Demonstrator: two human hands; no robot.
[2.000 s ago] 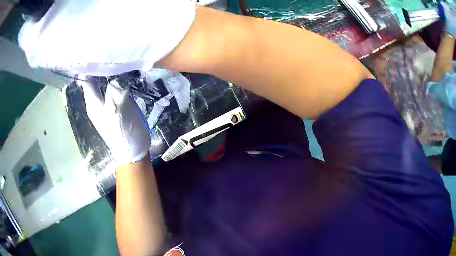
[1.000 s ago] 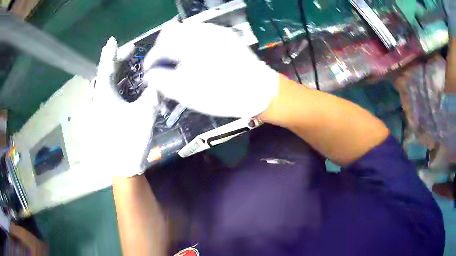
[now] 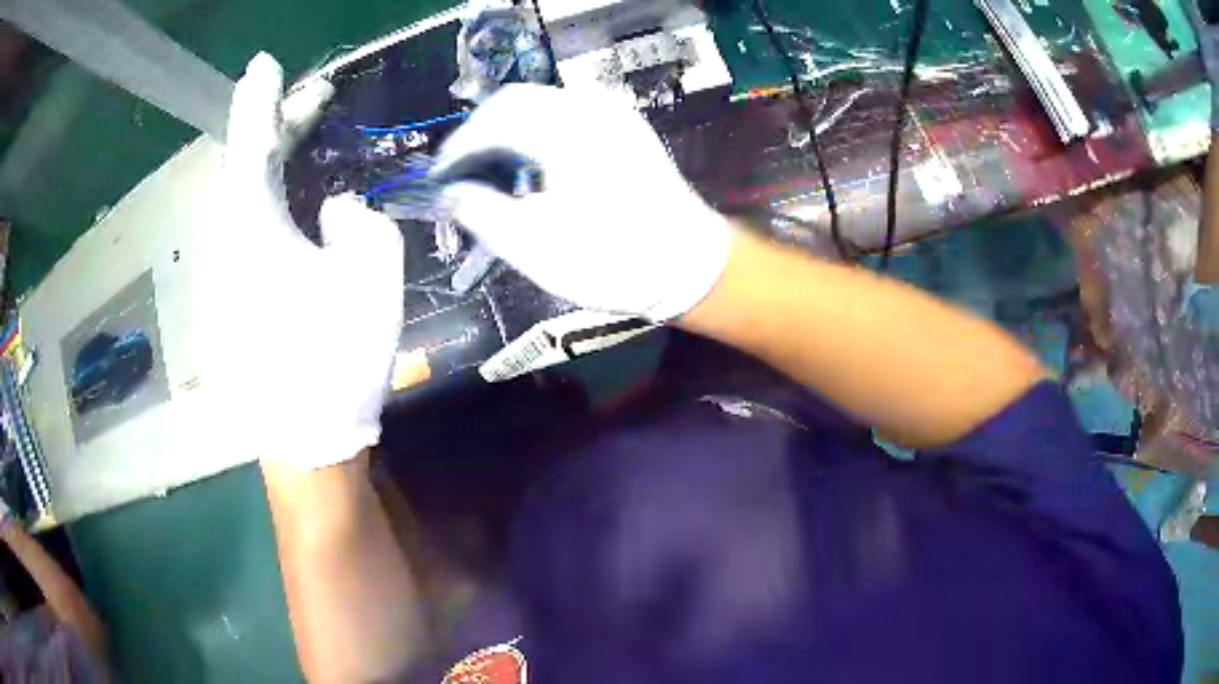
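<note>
My left hand [image 3: 321, 301], in a white glove, is at the left centre, its thumb and fingers around the left and lower side of a black wired unit [image 3: 329, 160]. The unit has small metallic details, and a thin blue wire runs to the right from it. My right hand [image 3: 602, 207], also in a white glove, is bent over just right of the unit. Its fingers close on a dark, rounded thing [image 3: 505, 170] with a blurred bluish end towards the unit. I cannot tell what this thing is, as the glove hides most of it.
A white slotted bracket [image 3: 542, 350] lies at the near bench edge. A crumpled grey cloth [image 3: 501, 56] and a silver-white box [image 3: 655, 56] are at the far edge. Black cables [image 3: 818, 147] hang over the red-brown surface. A dark item [image 3: 112, 368] sits on a grey pad at left. Other people's arms show at both sides.
Since two seconds ago my right hand has come back from the far upper left to beside the unit. In the last second my left fingers have shifted slightly and more blue wire shows.
</note>
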